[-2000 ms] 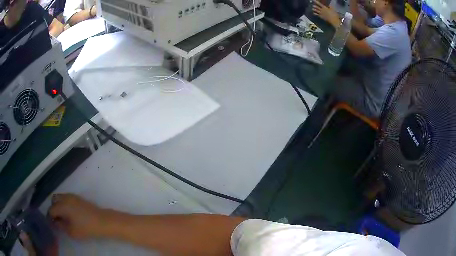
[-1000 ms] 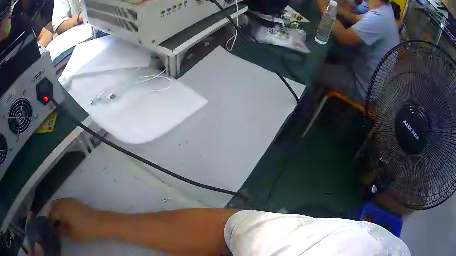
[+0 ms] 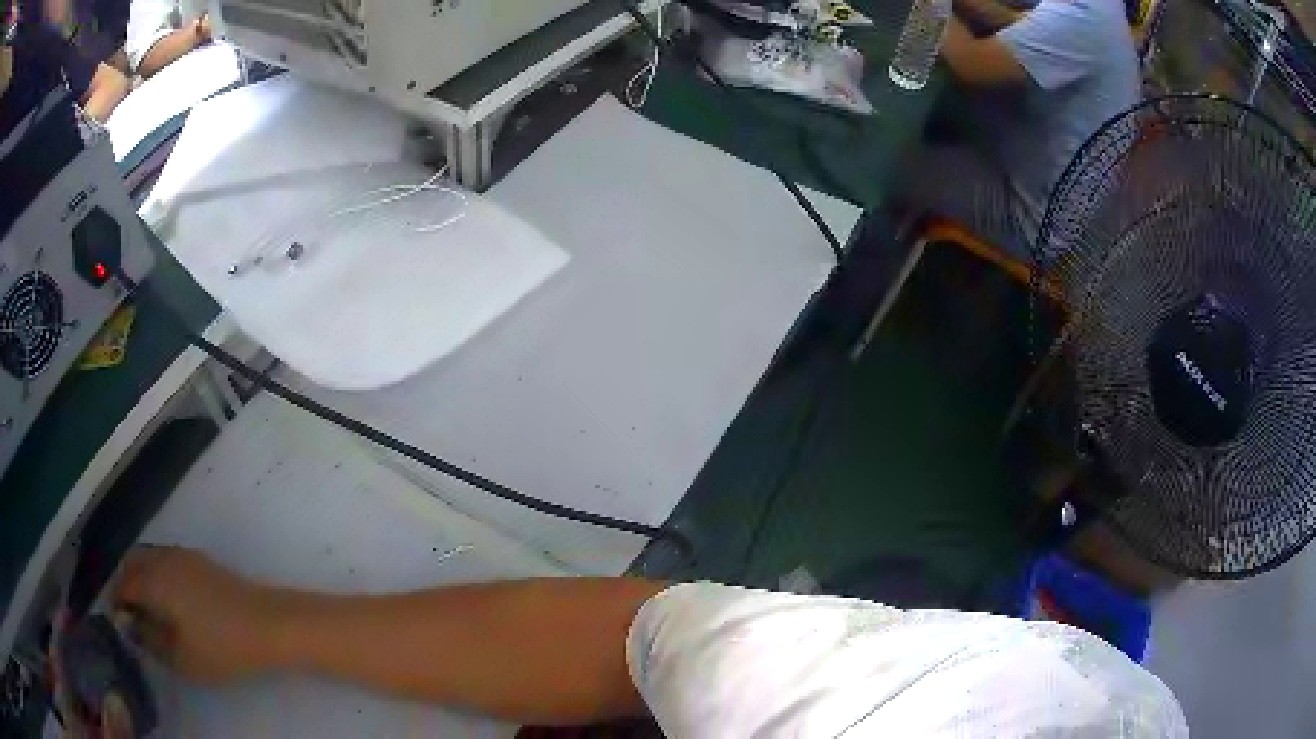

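A dark grey, rounded housing [image 3: 104, 670] is at the lower left edge of the view, tilted and blurred. My left hand [image 3: 113, 716] shows only as a few fingers around the housing's edge, holding it; the rest is cut off or hidden. My right hand [image 3: 181, 614] reaches in from the right, with curled fingers at the housing's upper right side. Its fingertips are blurred and partly hidden, so I cannot tell if it grips a small part.
A black cable [image 3: 433, 465] crosses the white-covered bench [image 3: 621, 361]. Small bits and thin white wires [image 3: 419, 195] lie on a white sheet. Grey fan-cooled units [image 3: 51, 289] stand left and at the back. A black standing fan [image 3: 1205, 368], a blue bin [image 3: 1090, 614] and a seated person [image 3: 1061, 87] are right.
The view has shifted, so the bench and units sit higher and further left in the picture. The housing has changed its tilt slightly between my hands.
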